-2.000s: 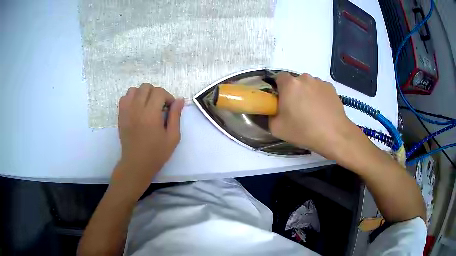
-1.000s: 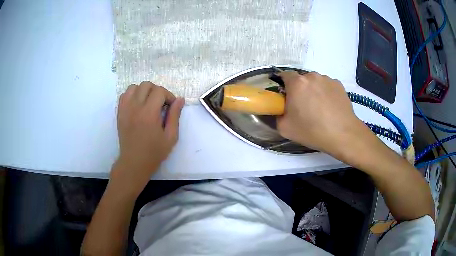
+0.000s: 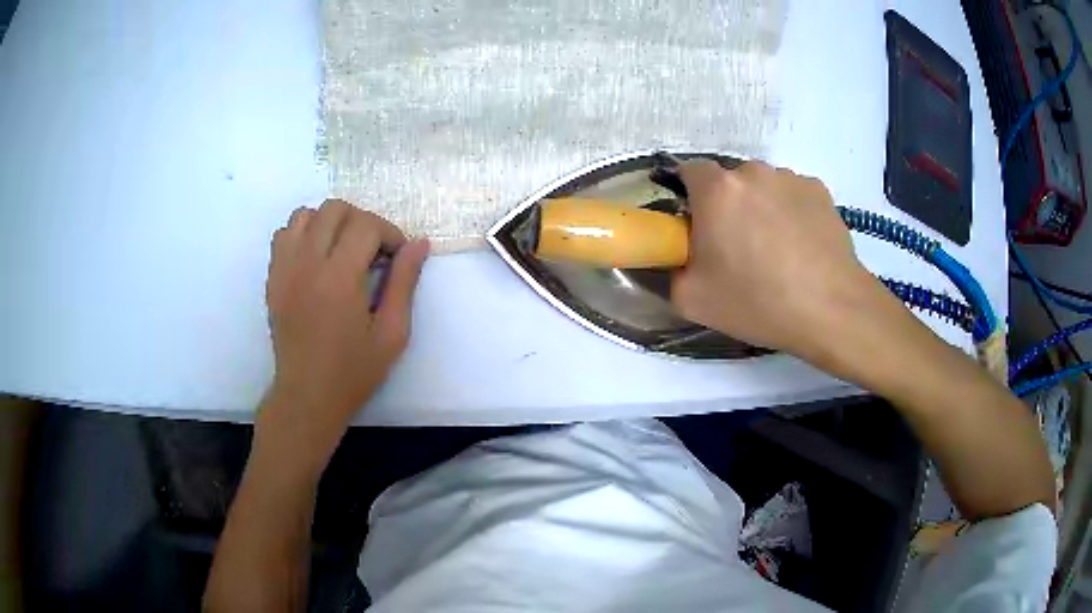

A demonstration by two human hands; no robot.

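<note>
A cream, loosely woven fabric panel (image 3: 539,96) lies on the white table, its far part cut off by the top of the picture. The steam iron (image 3: 623,305) stands flat over the panel's near edge, tip pointing left. My right hand (image 3: 766,246) is closed on the wooden iron handle (image 3: 605,234). My left hand (image 3: 341,287) pinches the near left corner of the panel between thumb and fingers. A thin folded hem edge (image 3: 457,244) shows between my thumb and the iron's tip. The fabric under the iron and my fingers is hidden.
The white table (image 3: 144,240) has a curved near edge. A black iron rest (image 3: 929,132) lies at the far right. A blue steam hose (image 3: 952,269) and cord run right from the iron. A red-and-black box (image 3: 1054,180) stands beyond the table's right side.
The panel's left edge now lies closer to my left hand's fingers, and the panel sits farther right in view. The iron has shifted slightly right, still held. My left hand keeps its pinch.
</note>
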